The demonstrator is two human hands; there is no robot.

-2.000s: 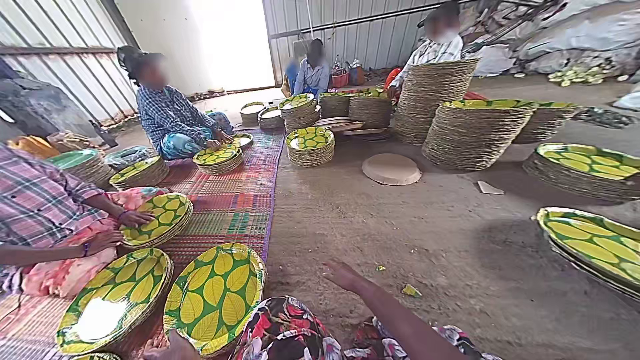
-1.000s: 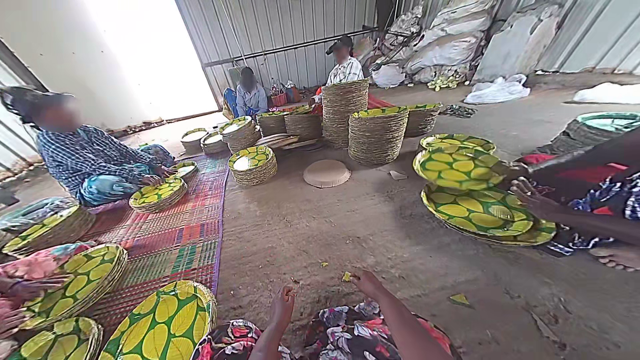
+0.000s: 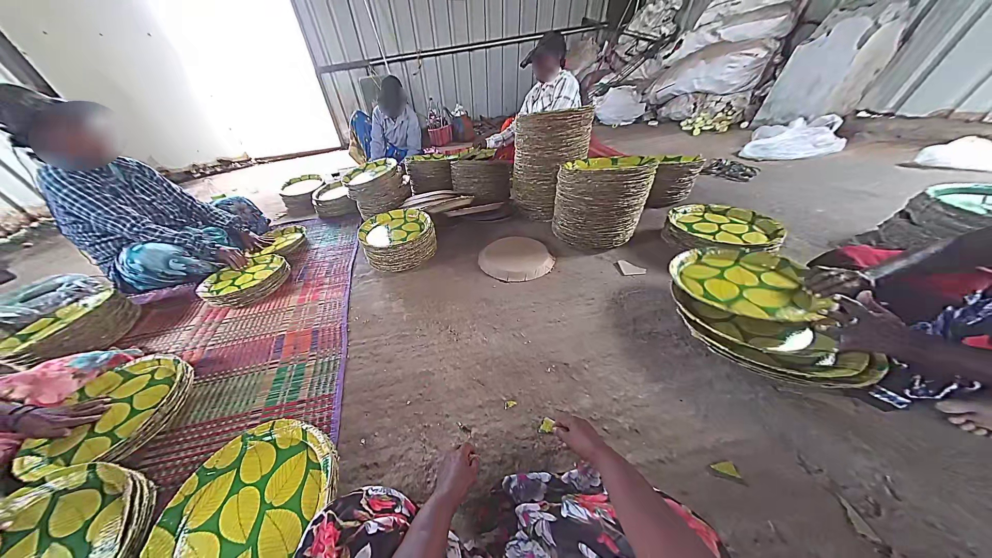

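Note:
Both my hands are low in front of my floral-patterned clothing, above the bare floor. My right hand (image 3: 577, 435) pinches a small yellow-green scrap (image 3: 547, 425) between its fingertips. My left hand (image 3: 459, 470) has its fingers curled; a tiny dark bit shows at its tips, and whether it is held I cannot tell. Left of my knees lies a leaf-patterned round plate (image 3: 252, 488) in green and yellow, the nearest thing to my left hand. Beside it at the lower left stands a stack of similar plates (image 3: 70, 508).
A co-worker's hand rests on a plate stack (image 3: 116, 411) at left. Another co-worker at right holds a leaf-patterned plate (image 3: 736, 283) over a stack. A woven mat (image 3: 302, 349), a pale disc (image 3: 516, 259), tall plate stacks (image 3: 603, 203) and a loose scrap (image 3: 727, 470) lie around the floor.
My left hand has left the leaf-patterned plate where it was two seconds ago and is now near my right hand. The view has turned to the right, showing the co-worker there.

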